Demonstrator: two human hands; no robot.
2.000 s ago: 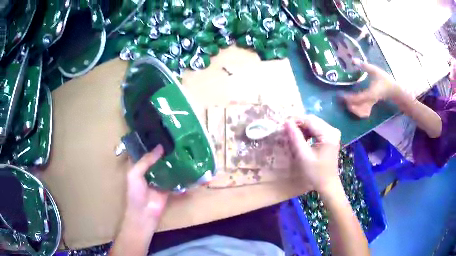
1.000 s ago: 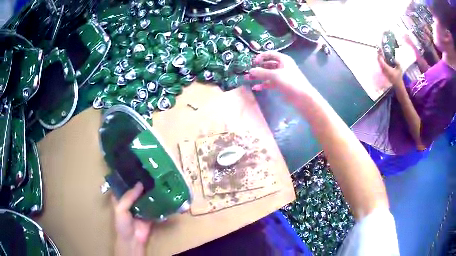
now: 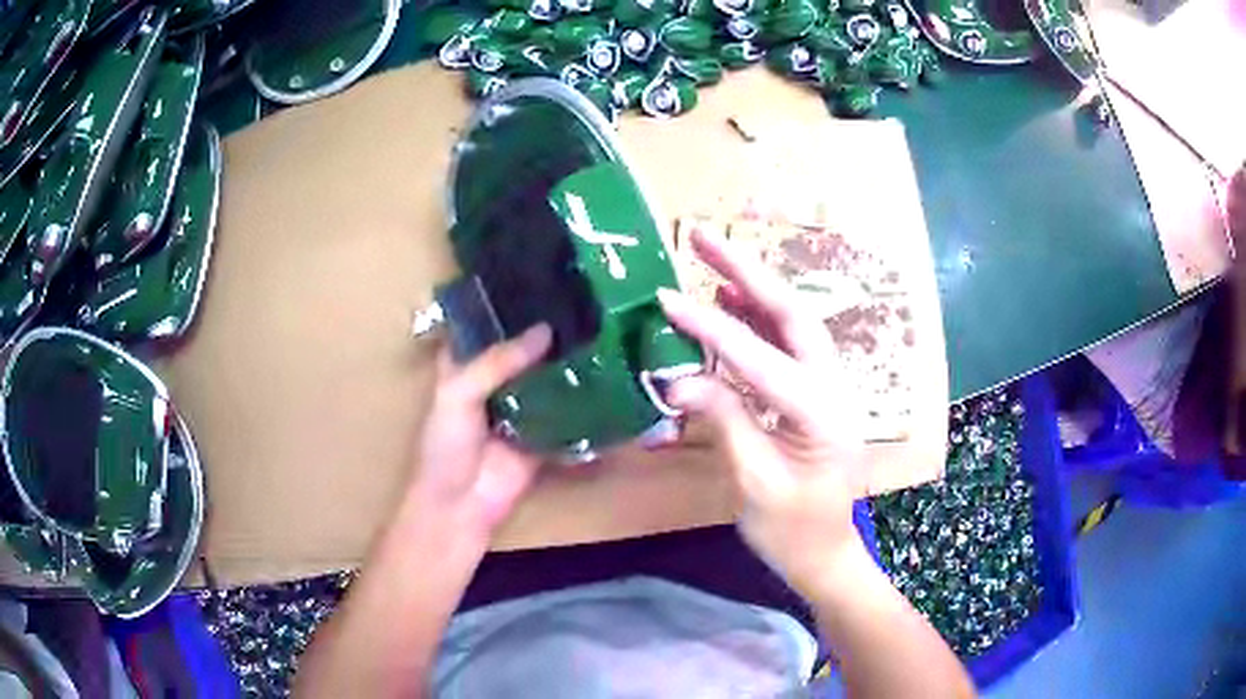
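A glossy green oval body [image 3: 622, 273] with a pale rim and dark recess is held up, tilted, over the tan cardboard mat [image 3: 328, 273]. My left hand [image 3: 478, 437] grips its lower left end, the thumb at the recess. My right hand [image 3: 779, 396] is at the body's lower right side, fingertips on a small green trim piece [image 3: 667, 380] with a pale edge, which lies against the body. A silver-white tab [image 3: 429, 320] sticks out at the body's left. The stained glue board [image 3: 854, 321] is partly hidden behind my right hand.
A pile of small trim pieces [image 3: 601, 55] lies beyond the mat. Green bodies [image 3: 103, 437] are stacked at the left. A blue crate [image 3: 1049, 546] of small pieces stands below the table's right edge. Another person's arm [image 3: 1230, 273] shows at the far right.
My right hand has come back from the pile to the body and now holds a trim piece against it. The view has shifted, and the body appears further right and higher.
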